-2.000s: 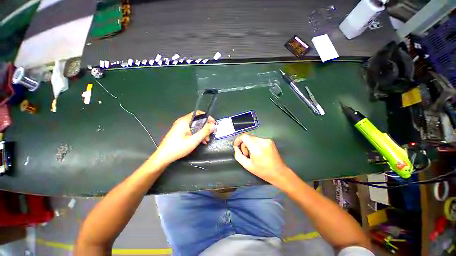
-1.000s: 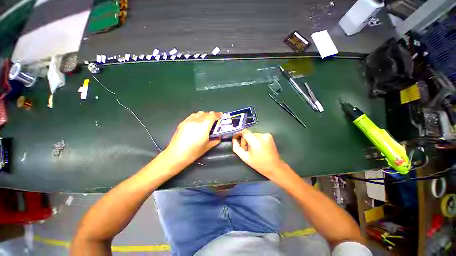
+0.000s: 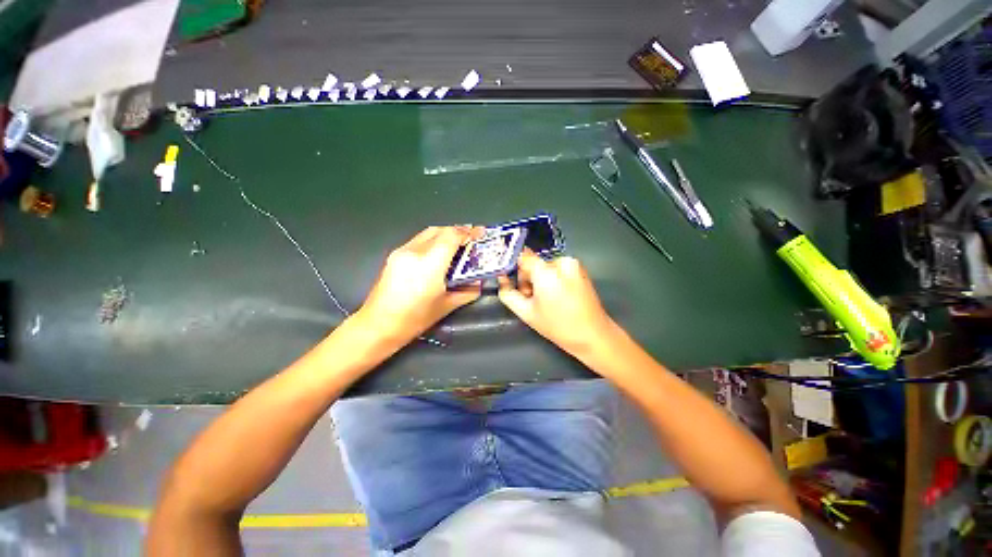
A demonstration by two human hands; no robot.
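Observation:
A dark, palm-sized keypad phone point(image 3: 541, 231) lies near the middle of the green mat, tilted up to the right. A phone housing or frame point(image 3: 486, 257) with a pale, patterned window lies over the phone's near left part. My left hand point(image 3: 419, 281) grips the left end of this frame. My right hand point(image 3: 557, 299) is at the right end of the frame and the phone's lower edge, with fingers bent. Its fingertips touch there, but whether they grip the frame or the phone is hard to tell.
Tweezers point(image 3: 631, 221), a pen-like tool point(image 3: 664, 176) and a clear film strip point(image 3: 490, 150) lie beyond the hands. A lime-yellow electric screwdriver point(image 3: 838, 299) lies at right. Small white parts point(image 3: 332, 89) line the mat's far edge. A thin wire point(image 3: 285, 231) lies at left.
The frame, first held upright in my left hand, was laid over the phone and now sits turned, further down and left, baring the phone's right end. My right hand has moved up against them.

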